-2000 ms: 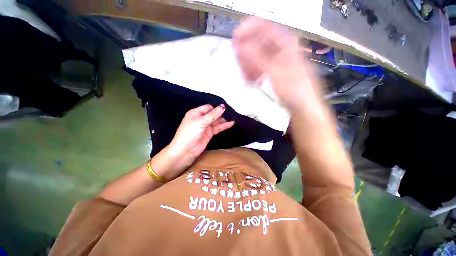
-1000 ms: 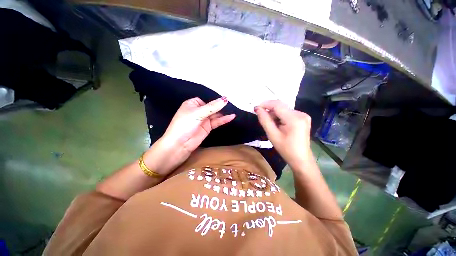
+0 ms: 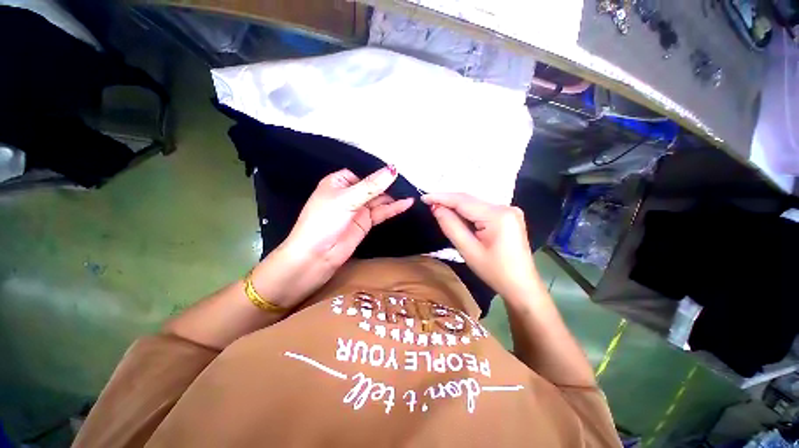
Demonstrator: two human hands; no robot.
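The black fabric (image 3: 298, 179) lies over my lap, with the white fabric (image 3: 394, 105) spread beyond it toward the table. Their shared edge runs diagonally down to the right between my hands. My left hand (image 3: 337, 219) pinches the black fabric near that edge between thumb and fingers. My right hand (image 3: 482, 232) is just right of it, thumb and index finger closed together at the edge. A tiny pale glint shows at the right fingertips, perhaps a needle; no thread can be made out.
A white and grey worktable (image 3: 648, 79) crosses the top right, with small dark and shiny bits on it. Black garment heaps stand at the left (image 3: 61, 96) and right (image 3: 745, 271). Plastic bags and blue crates (image 3: 587, 223) are under the table.
My right hand came down from a blurred raised position over the white fabric to the edge, then moved slightly left toward my left hand. My left hand has stayed nearly still.
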